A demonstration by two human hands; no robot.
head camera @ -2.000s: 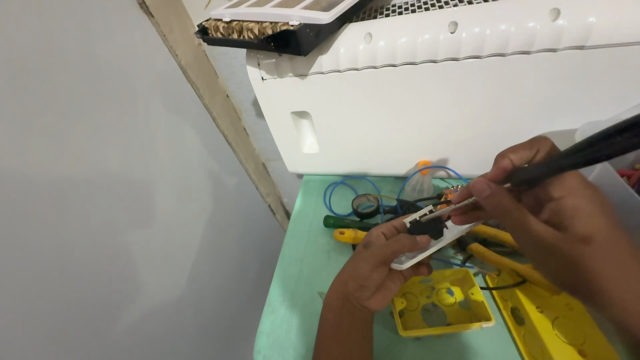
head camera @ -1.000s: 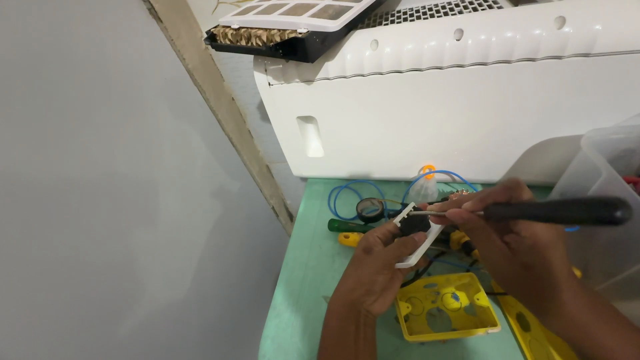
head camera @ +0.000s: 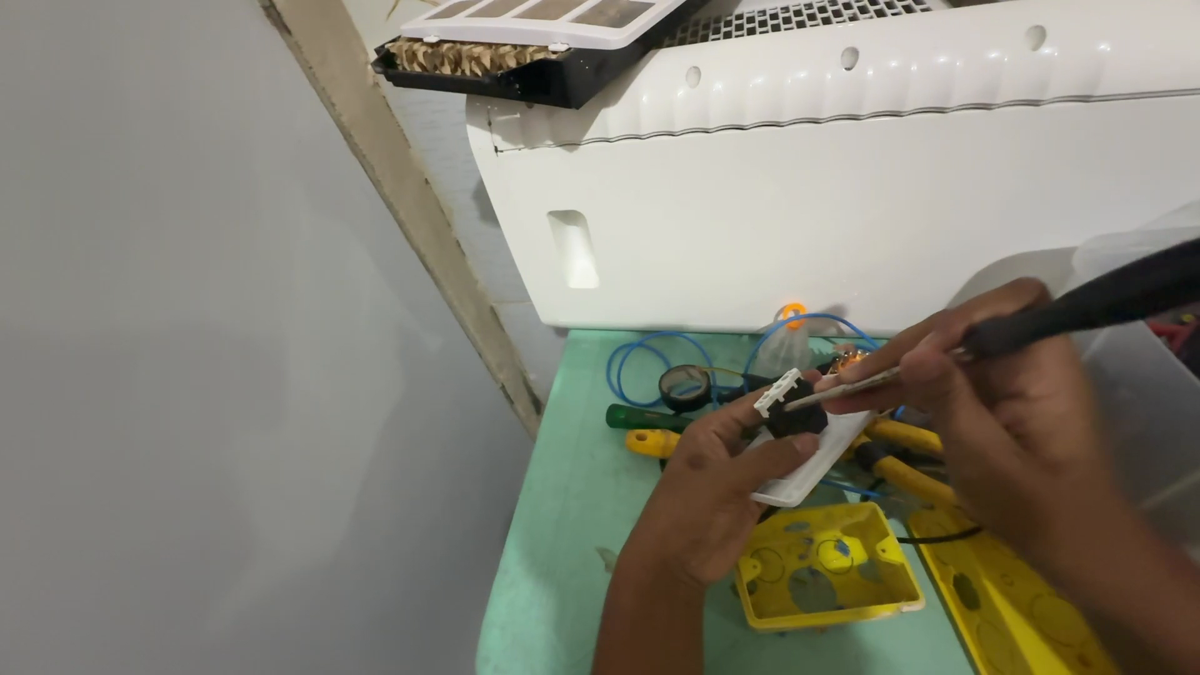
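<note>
My left hand [head camera: 717, 487] grips a white plastic wall plate [head camera: 814, 464] with a black module [head camera: 797, 412] and a small white slotted strip [head camera: 777, 394] at its upper end. My right hand [head camera: 994, 403] holds a screwdriver by the shank, close to its black handle [head camera: 1087, 305]. The screwdriver's tip touches or lies very near the black module, beside the white strip. Below the hands, a yellow plastic electrical box [head camera: 825, 572] sits open side up on the green table [head camera: 553, 525].
Behind the hands lie coiled blue wire [head camera: 614, 370], a roll of black tape [head camera: 684, 387], a green handle [head camera: 642, 417] and yellow-handled pliers [head camera: 905, 469]. More yellow boxes [head camera: 1012, 600] are at the right, near a clear plastic bin [head camera: 1144, 403]. A white appliance [head camera: 750, 216] stands along the back.
The screwdriver's handle, roughly level one second ago, now slants up to the right. My left hand keeps its hold on the wall plate.
</note>
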